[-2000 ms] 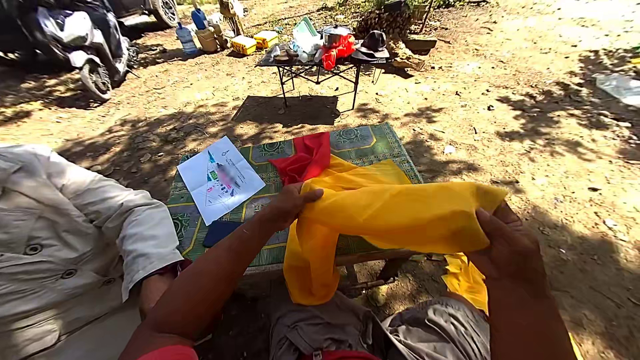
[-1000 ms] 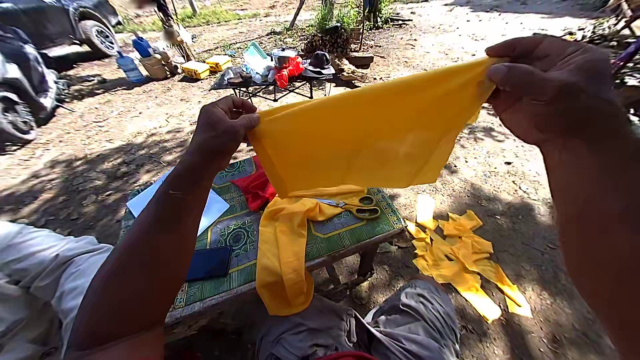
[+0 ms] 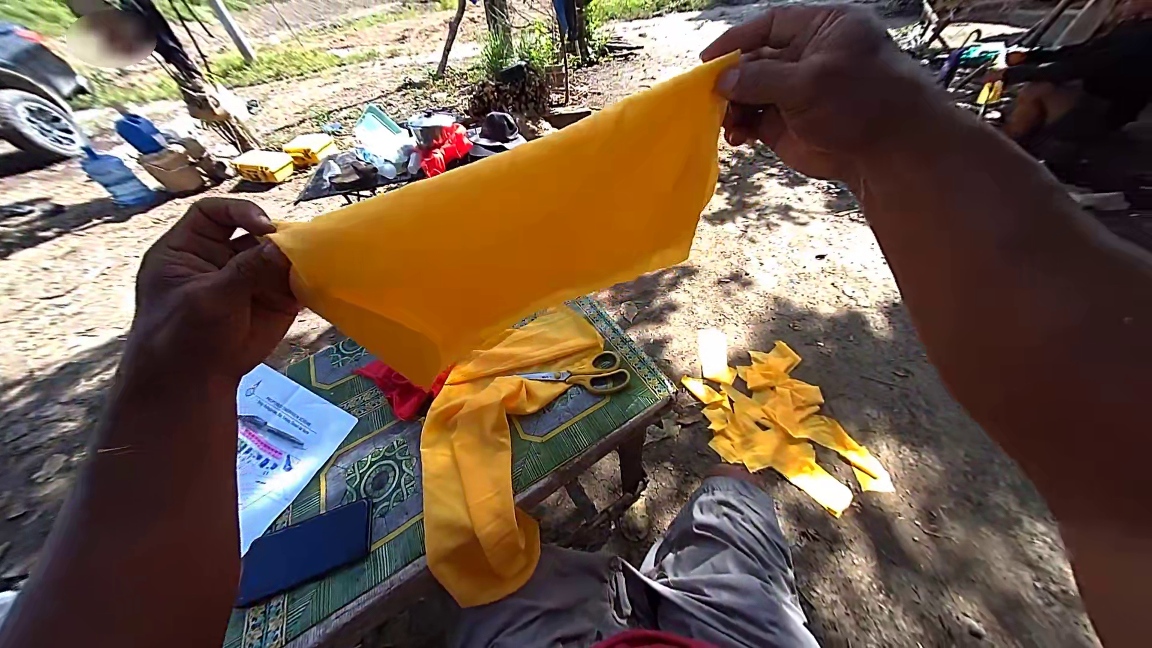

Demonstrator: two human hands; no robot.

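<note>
A piece of yellow cloth (image 3: 531,207) hangs stretched in the air between my hands. My left hand (image 3: 216,279) pinches its left corner, and my right hand (image 3: 810,90) holds the other upper corner, higher up. Below it, a longer yellow cloth (image 3: 477,450) lies on the patterned green table cover (image 3: 387,477) and drapes over the near edge. Scissors with yellow and black handles (image 3: 594,374) rest on that cloth. Part of a red cloth (image 3: 396,387) shows beside it.
A printed sheet (image 3: 288,441) with a pen (image 3: 272,430) and a dark blue flat case (image 3: 306,551) lie at the table's left. Yellow scraps (image 3: 774,414) lie on the ground at right. Beyond stand a cluttered table, yellow cases (image 3: 264,166) and a water jug (image 3: 117,177).
Two seconds ago my hands held yellow cloth low over the table; now a piece is raised and spread between them. Since one second ago, my left hand has shifted left. The view has turned right.
</note>
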